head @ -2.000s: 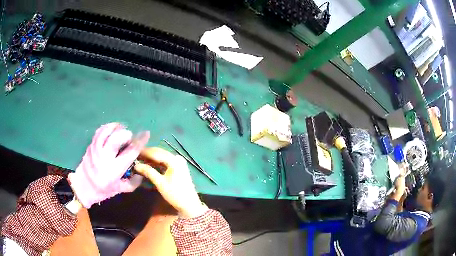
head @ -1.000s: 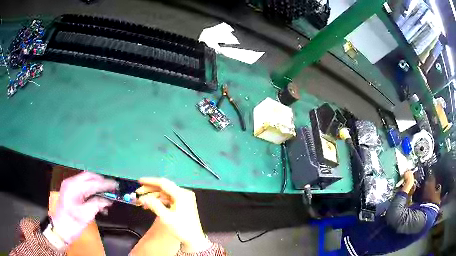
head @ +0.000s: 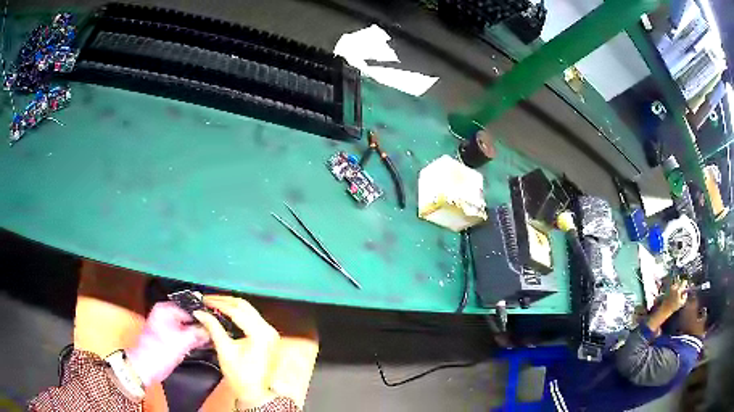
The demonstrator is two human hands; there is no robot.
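Note:
My left hand (head: 165, 342), in a pinkish-white glove and blurred, is over my lap below the bench edge. My right hand (head: 245, 346), yellowish, is beside it. Both hold a small dark circuit board (head: 187, 300) between their fingers; its lower part is hidden by the fingers. Tweezers (head: 316, 245) lie on the green bench with their tips apart. Another circuit board (head: 354, 179) lies on the bench, touching or very near open diagonal cutters (head: 387, 167) with orange-and-black handles.
A long black slotted rack (head: 217, 68) lies at the back. Boards are heaped (head: 40, 60) at far left. White paper scraps (head: 378, 56), a white-yellow block (head: 451, 191), a dark spool (head: 477, 149) and a soldering station (head: 515, 253) stand rightward. A green post (head: 555, 60) rises behind. A person (head: 644, 362) sits at right.
My hands have moved down from above the bench edge to over my lap, closer together than a second ago. The board is turned, its dark face now showing. The view has shifted slightly.

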